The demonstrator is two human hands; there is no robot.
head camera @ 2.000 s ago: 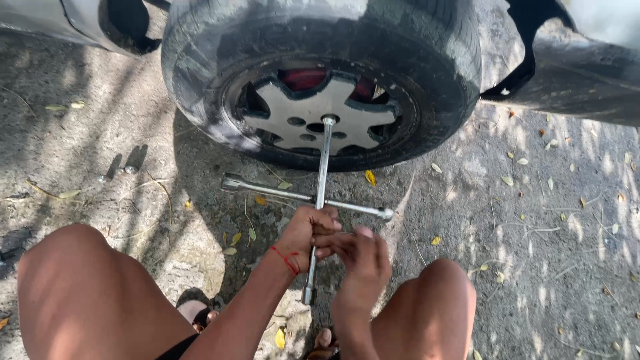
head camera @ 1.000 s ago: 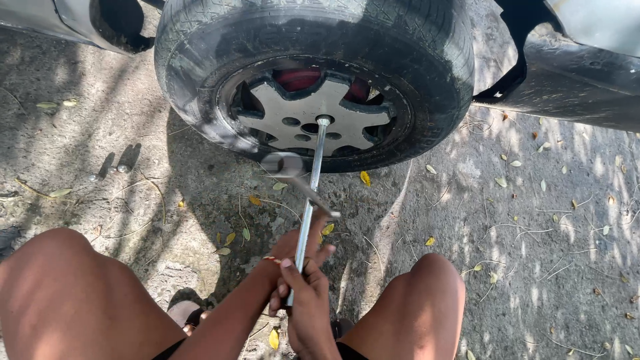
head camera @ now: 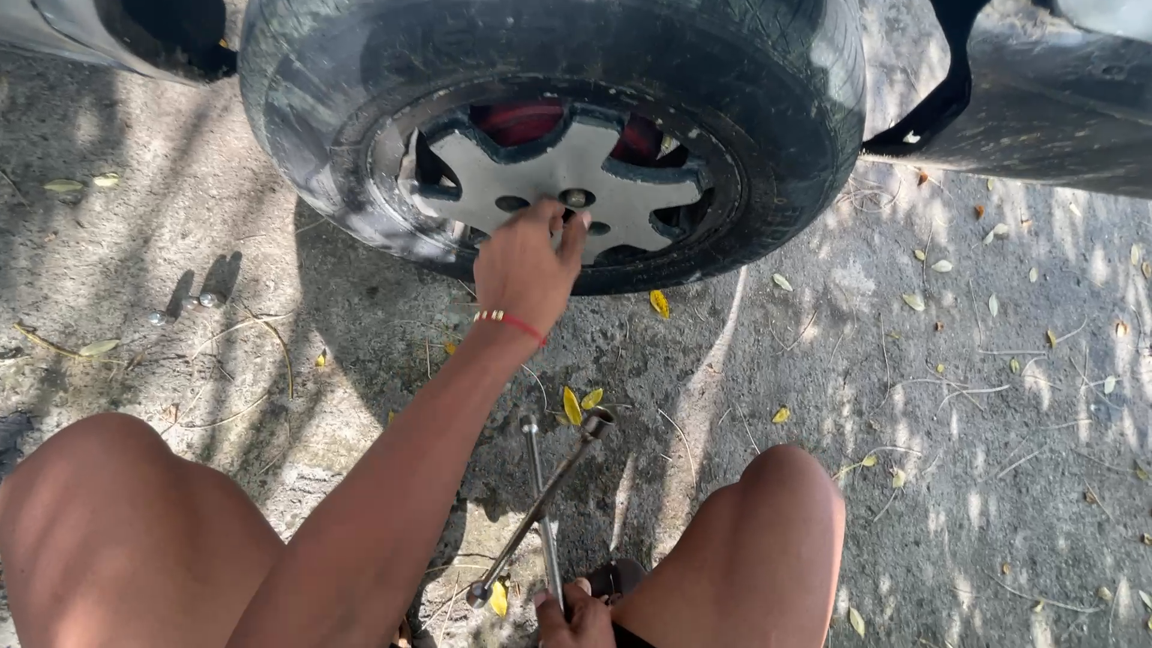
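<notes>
My left hand [head camera: 529, 261], with a red bracelet at its wrist, reaches to the hub area of the alloy wheel [head camera: 630, 193]. Its thumb and fingertips are at the lug holes, just below a lug nut [head camera: 576, 196]; whether they pinch anything is hidden. Low in the view, between my knees, my right hand [head camera: 576, 619] grips one arm of a four-way lug wrench [head camera: 542, 508], which is off the wheel. The tire [head camera: 774, 108] stands upright around the rim.
Small shiny metal pieces, likely lug nuts [head camera: 208, 300], lie on the concrete ground [head camera: 900, 378] at left. Car body panels [head camera: 1062, 117] flank the tire on both sides. Yellow leaves [head camera: 660, 303] and twigs are scattered about. My knees frame the near area.
The lug wrench has come off the wheel and moved down toward me, held by my right hand. My left hand has left the wrench and moved up to the wheel's center.
</notes>
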